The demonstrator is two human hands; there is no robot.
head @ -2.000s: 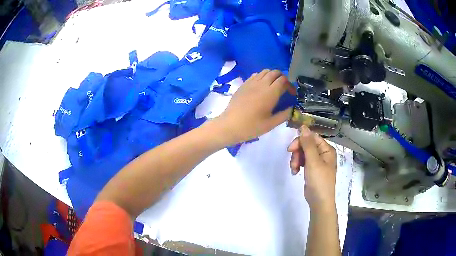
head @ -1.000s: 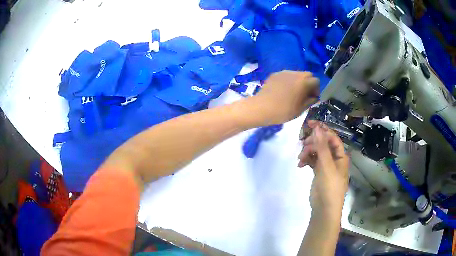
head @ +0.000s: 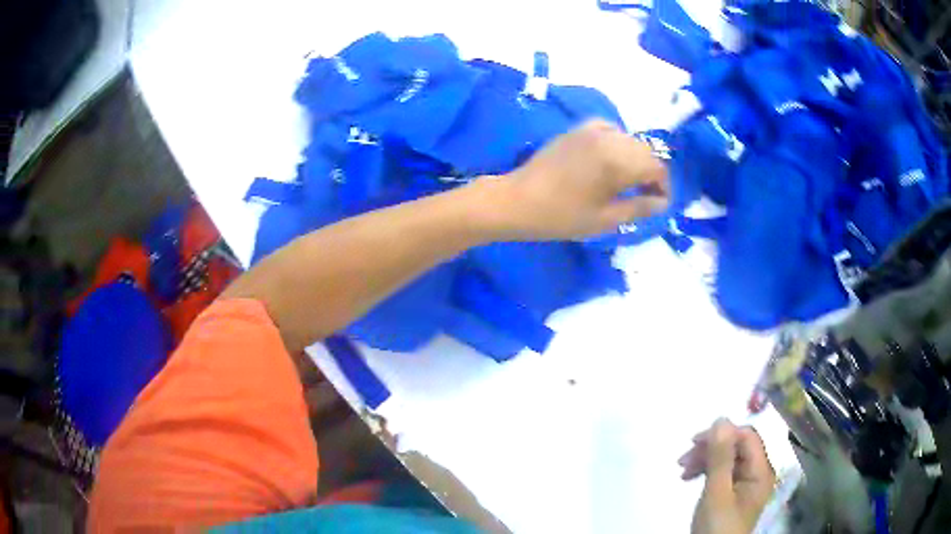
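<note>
My left hand (head: 589, 183) is blurred, with curled fingers, over the gap between two heaps of blue fabric pieces. Blue fabric lies behind its fingertips; I cannot tell if it holds any. My right hand (head: 733, 464) is low on the right, fingers loosely curled, beside the sewing machine (head: 871, 417). Nothing shows in it, but its palm is hidden. The left heap of blue pieces (head: 417, 104) has small white logos and narrow strap ends, and lies partly under my left forearm. The right heap (head: 772, 229) overlaps the table near the machine.
The white table (head: 521, 438) has a curved front edge. A small red tip (head: 756, 401) shows beside brass-coloured metal (head: 789, 378) at the machine. Orange and blue fabric items (head: 115, 349) lie below the table's left edge. The machine is blurred and cut off at the right.
The view has swung left, so the machine sits at the lower right edge. My left hand has moved from the needle area to the blue heaps. My right hand is lower and farther from the machine's metal parts.
</note>
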